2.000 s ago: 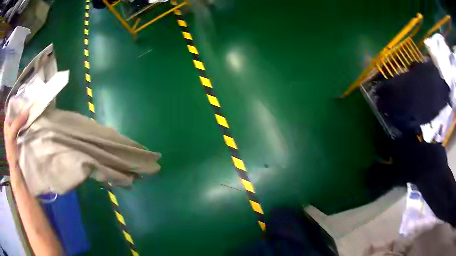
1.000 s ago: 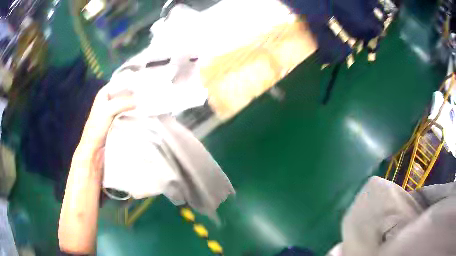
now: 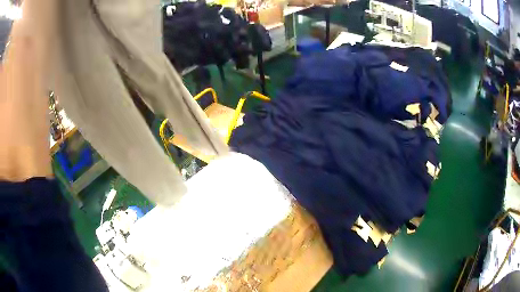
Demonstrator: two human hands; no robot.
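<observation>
A beige jacket (image 3: 94,97) hangs down from the top left, its two sleeves pointing down. The sleeve ends are at the edge of a bright white surface (image 3: 211,222); I cannot tell if they touch it. My left hand (image 3: 25,85) is raised at the left edge, large and blurred, just left of the jacket. Its fingers are cut off or hidden, but the jacket hangs from beside it. A navy cuff shows below the wrist. The upper part of the jacket is out of the picture. My right hand is not in view.
A wide pile of navy garments (image 3: 342,142) with tan patches lies beyond and right of the white surface. Its near side is brown wood (image 3: 302,251). A yellow-framed cart (image 3: 214,117) stands behind. Dark garments (image 3: 205,37) are at the back. Green floor (image 3: 456,188) shows at right.
The view has swung from the open floor to the white surface and navy pile. My left hand and the jacket are now higher and closer, with the sleeves hanging. The beige cloth at lower right is gone from view.
</observation>
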